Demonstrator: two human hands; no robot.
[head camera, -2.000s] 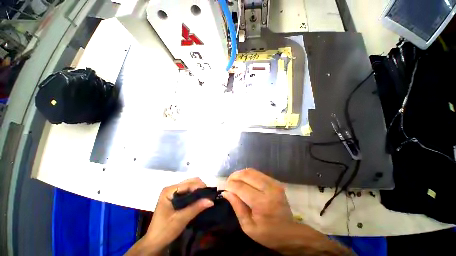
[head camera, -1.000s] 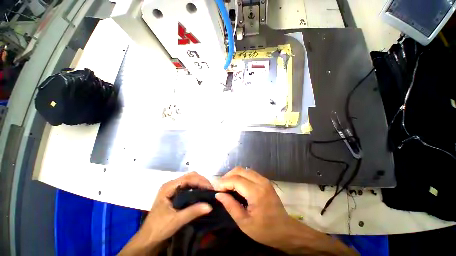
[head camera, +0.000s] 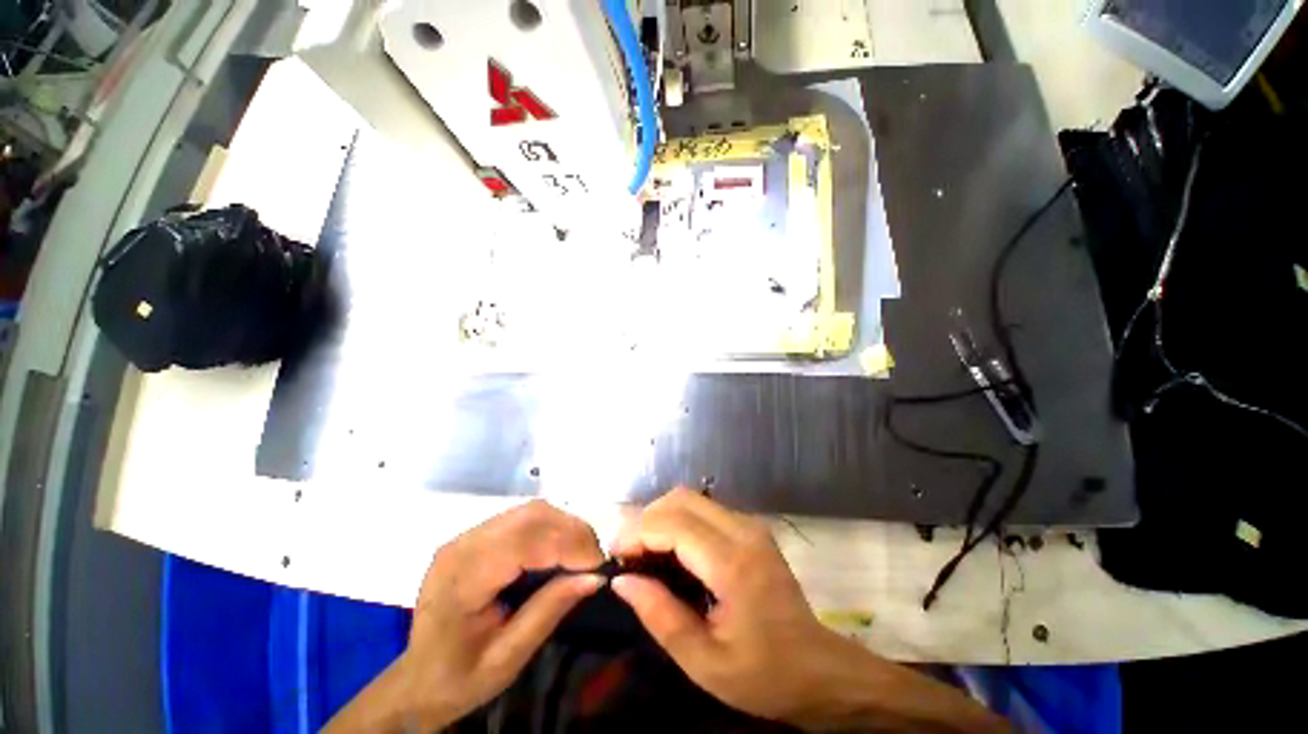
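Observation:
A black fabric bag piece (head camera: 610, 642) is held at the table's front edge, low in the view. My left hand (head camera: 502, 595) pinches its upper edge between thumb and fingers. My right hand (head camera: 717, 581) pinches the same edge just beside it, and the two thumb tips nearly touch. The fabric between the fingertips is small and dark, so its details cannot be told. The lower part of the piece runs out of the picture's bottom edge.
The white sewing head (head camera: 531, 108) with a blue air hose (head camera: 641, 108) stands over a yellow-taped template (head camera: 821, 258). Snips (head camera: 1000, 394) and black cord (head camera: 1008, 258) lie right. Black bundles lie left (head camera: 201, 287) and right (head camera: 1219, 473). Blue bins (head camera: 237, 653) are below.
Both hands stay at the table's front edge. The fingertips have come together on the fabric edge, and less of the black fabric shows between them. The view has shifted slightly.

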